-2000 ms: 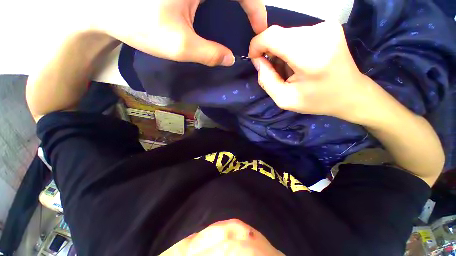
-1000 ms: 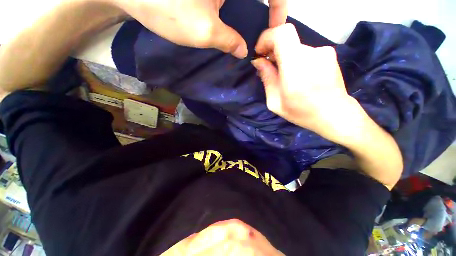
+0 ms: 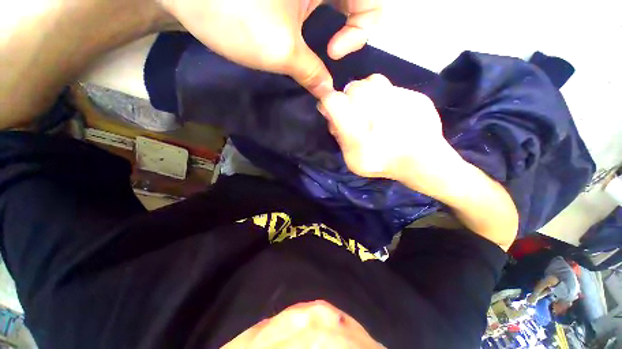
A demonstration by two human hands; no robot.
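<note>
A dark navy garment [image 3: 239, 95] lies in front of me, matte along its far side and shinier with small pale motifs nearer me. My left hand [image 3: 262, 41] holds it at the upper middle, thumb on the near side and a finger over the matte cloth. My right hand [image 3: 389, 129] is at the same spot with its fingers curled in, its fingertips touching my left thumb tip. What lies between the right fingertips is hidden. No needle or thread can be made out there.
The garment's bunched part [image 3: 505, 129] heaps up at the right on the white worktable [image 3: 464, 27]. An open drawer or shelf with a pale block [image 3: 161, 157] is below left. A person [image 3: 563, 279] and cluttered supplies show at lower right.
My view has shifted, so the garment and drawer sit further left. My right fingertips have closed up against my left thumb; they were apart from it before. The person at lower right shows more fully.
</note>
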